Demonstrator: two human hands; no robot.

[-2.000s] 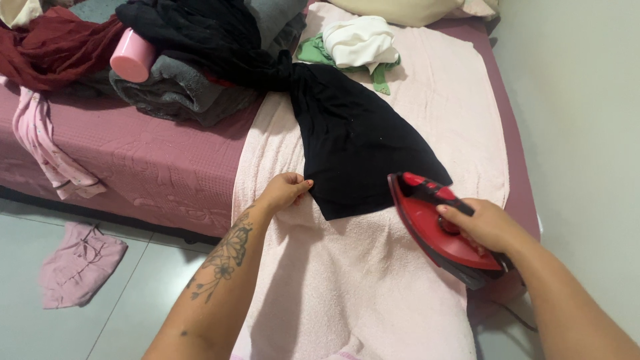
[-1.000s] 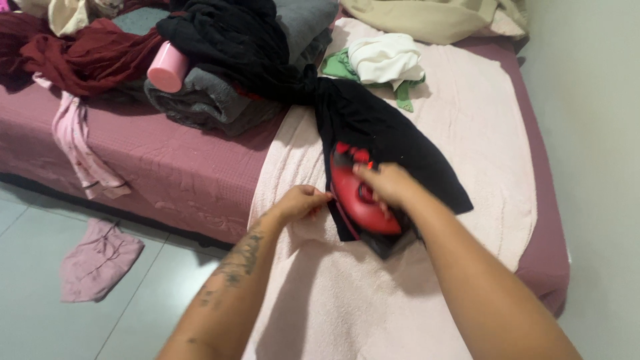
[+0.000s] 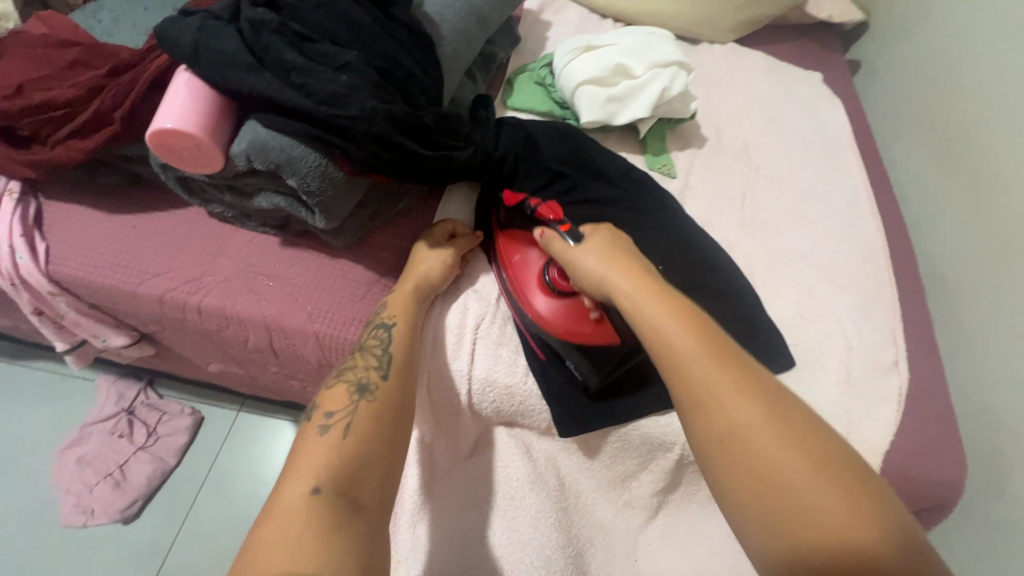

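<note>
My right hand (image 3: pixel 604 260) grips the handle of a red and black clothes iron (image 3: pixel 532 280). The iron lies on a black garment (image 3: pixel 688 248), near its left edge, with its tip pointing away from me. The garment is spread on a pale pink towel (image 3: pixel 832 240) over the bed, and its far end runs into a bunched black cloth. My left hand (image 3: pixel 442 254) pinches the garment's left edge beside the iron's tip, fingers closed; the pinched cloth is mostly hidden.
A heap of black cloth (image 3: pixel 320 72), a grey towel (image 3: pixel 280 176) and dark red cloth (image 3: pixel 64 88) lies left, with a pink plastic container (image 3: pixel 190 120). White cloth (image 3: pixel 628 76) on green cloth (image 3: pixel 532 88) sits beyond. Pink clothing (image 3: pixel 124 448) lies on the floor; a wall (image 3: pixel 952 200) stands right.
The iron has moved from the garment's near right corner onto its left side, then farther up along it. My left hand has shifted up the left edge, away from the near corner.
</note>
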